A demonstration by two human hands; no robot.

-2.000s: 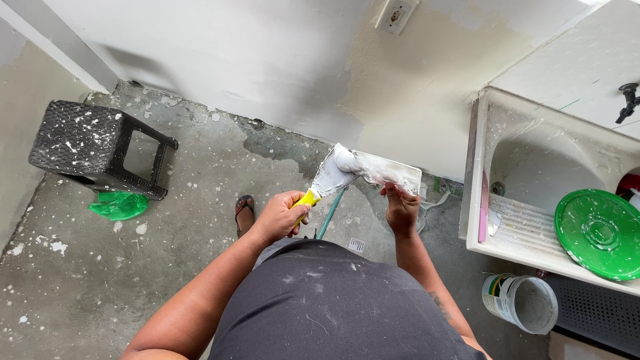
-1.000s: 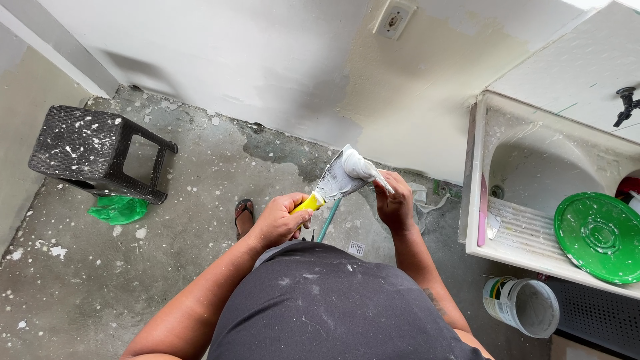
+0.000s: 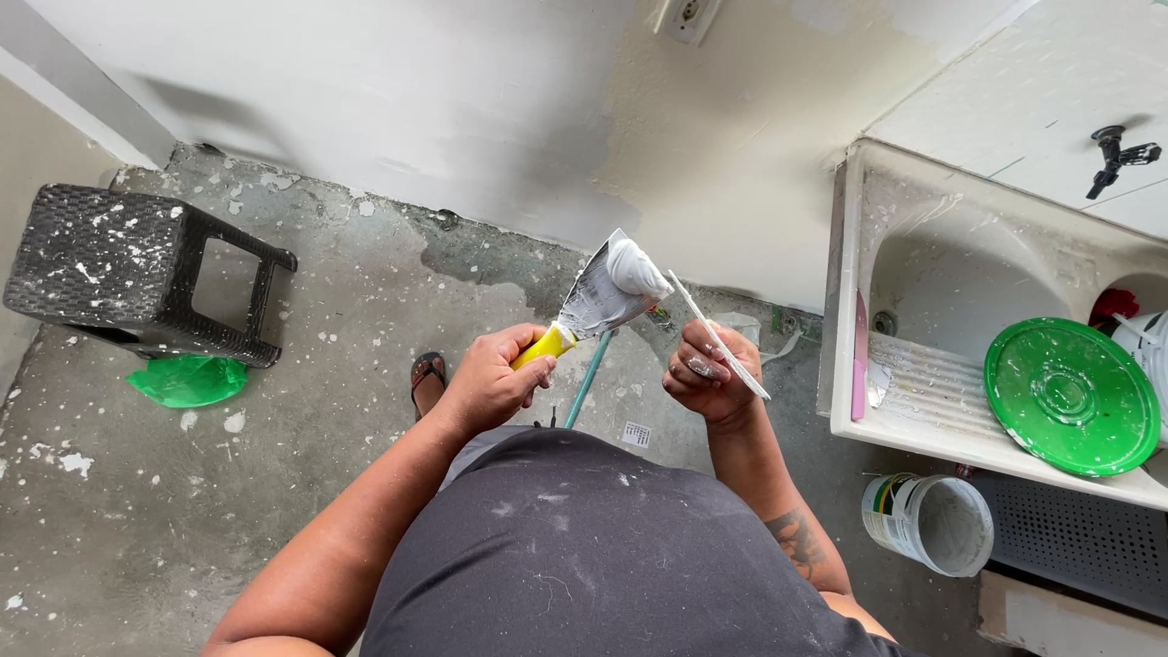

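My left hand (image 3: pixel 502 376) is closed round the yellow handle of a putty knife (image 3: pixel 591 301), its wide blade pointing up and to the right. A thick lump of white putty (image 3: pixel 636 267) sits on the blade near its far edge. Just right of the blade, my right hand (image 3: pixel 714 372) grips a thin flat tool (image 3: pixel 721 338), seen nearly edge-on and smeared with white; its kind cannot be told. White smears mark the fingers of that hand. Blade and thin tool are slightly apart.
A paint-spattered black stool (image 3: pixel 146 269) and a green plastic bag (image 3: pixel 189 380) are at left. At right, a laundry sink (image 3: pixel 849 274) holds a green lid (image 3: pixel 1072 397); an open bucket (image 3: pixel 954 526) lies below. The wall (image 3: pixel 365 100) with a socket (image 3: pixel 686 20) is ahead. A teal pole (image 3: pixel 589 379) is between my arms.
The thin tool, which was flat against the putty two seconds ago with its broad face showing, has turned edge-on and come away from the knife. The putty is now gathered in a lump on the blade.
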